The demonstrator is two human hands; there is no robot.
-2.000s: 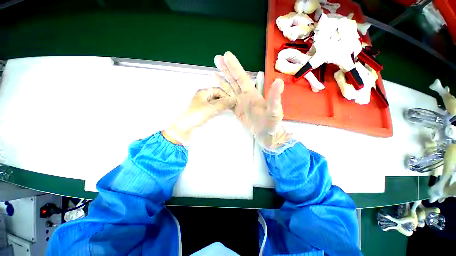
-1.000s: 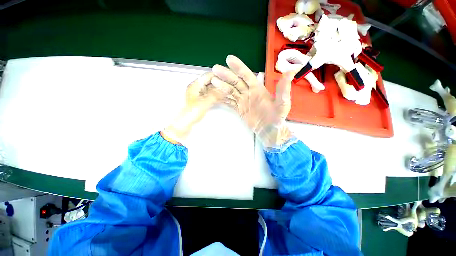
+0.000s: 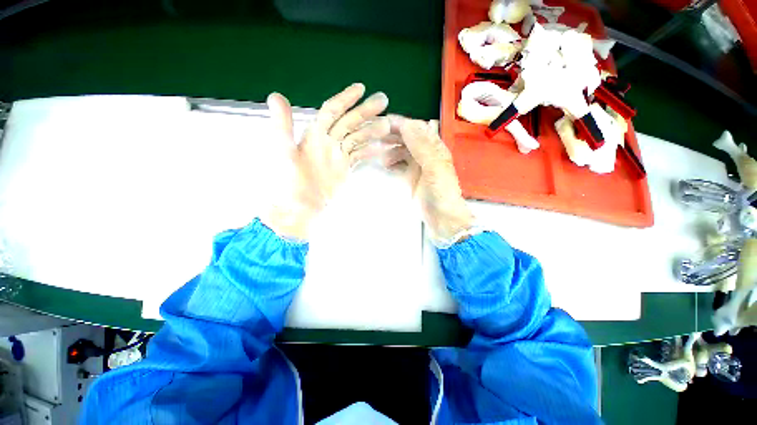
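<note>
My left hand [image 3: 319,162], in a thin translucent glove, is raised over the white mats [image 3: 365,282], palm towards me, with its thumb and fingers spread and nothing held. My right hand [image 3: 427,166], also gloved, is at its right. The right fingers curl in and meet the outer fingers of the left hand; whether they pinch the glove film is too washed out to tell. Both wrists come out of blue smock sleeves.
A red tray [image 3: 515,183] at upper right holds cream ring-shaped parts [image 3: 484,102] and red-and-black clips [image 3: 590,130]. Cream-and-clear assemblies [image 3: 705,267] stand at the right edge. A grey-white machine [image 3: 41,361] is at lower left. Dark green surface [image 3: 207,58] lies beyond.
My left hand has opened and spread its fingers where it was working at the right one. My right hand has turned and curled its fingers towards the left. The tray is unchanged.
</note>
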